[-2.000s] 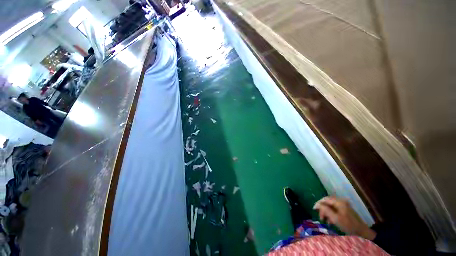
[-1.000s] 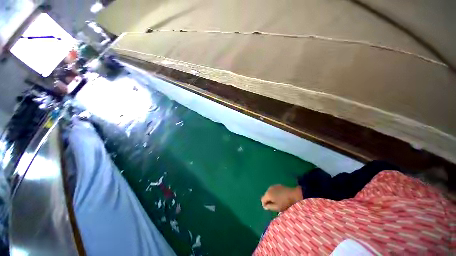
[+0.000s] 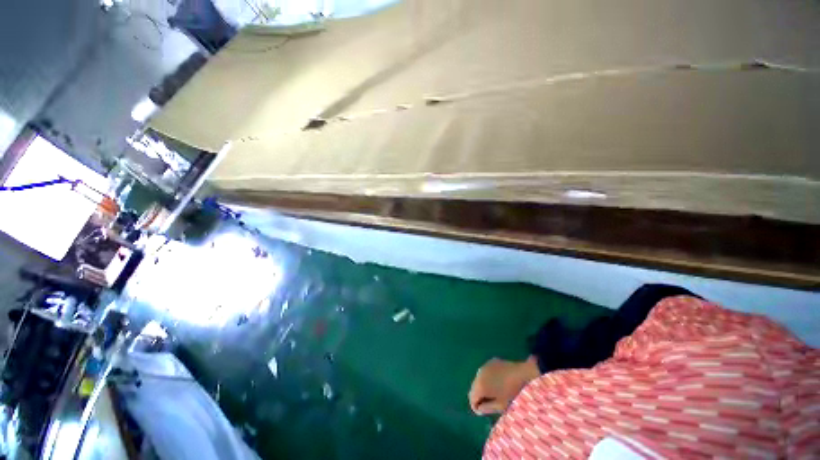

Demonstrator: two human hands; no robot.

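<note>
Tan fabric (image 3: 557, 117) covers the table along the top of the view. A thin, uneven pale ply edge (image 3: 503, 85) runs lengthwise across it. The pale striped band of stacked ply edges (image 3: 521, 187) lies along the near table side. My right hand (image 3: 503, 386) hangs over the aisle, below and apart from the table, with its fingers curled in and nothing visible in it. Its dark sleeve passes in front of my red patterned garment. My left hand is out of the picture.
The brown table edge (image 3: 539, 226) has a white strip (image 3: 432, 259) hanging below it. A pale bar (image 3: 198, 189) crosses the far table end. Scraps lie on the green floor (image 3: 405, 350). Blue-grey cloth (image 3: 175, 404) hangs from the other table at lower left.
The view has swung right toward the tan cloth, and the table edge now runs nearly level. The other table has shifted to the lower left. My right hand's fingers are more curled than at first.
</note>
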